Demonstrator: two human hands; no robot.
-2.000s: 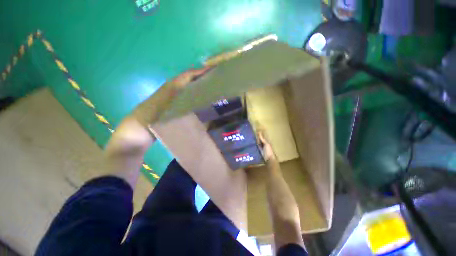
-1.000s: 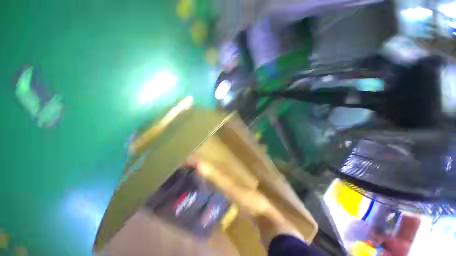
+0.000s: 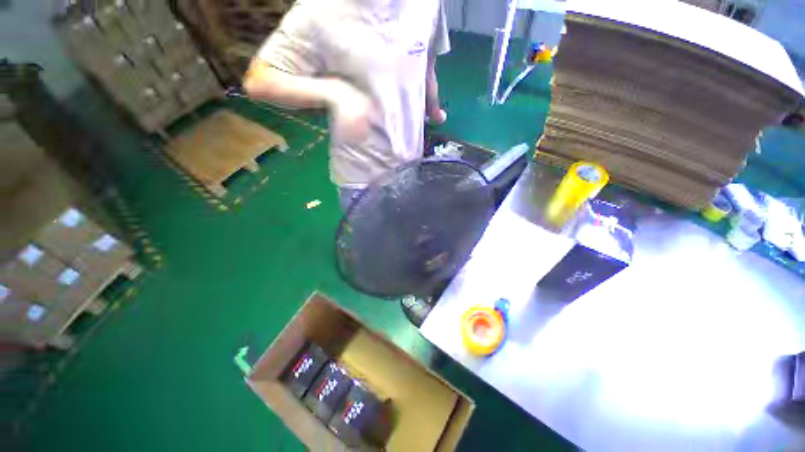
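The open shipping carton (image 3: 432, 413) stands low at the bottom centre of the head view, tilted in the picture. Several black product boxes (image 3: 330, 388) with white and red lettering sit in a row inside it. Bare brown cardboard shows inside the carton, to the right of the boxes. Another black product box (image 3: 584, 267) stands on the shiny bench (image 3: 635, 371). Neither of my hands shows in the frame.
A round black fan (image 3: 419, 229) stands between carton and bench. A person (image 3: 379, 88) stands behind it. A tape dispenser (image 3: 484, 330) and yellow tape rolls (image 3: 578, 187) are at the bench's left side. Flat carton blanks (image 3: 653, 106) are stacked behind. Sealed cartons (image 3: 66, 278) stand left.
The view has swung up and right, bringing the bench, fan and person into sight. Both hands, at the carton two seconds ago, are out of the picture. The carton appears lower and farther away.
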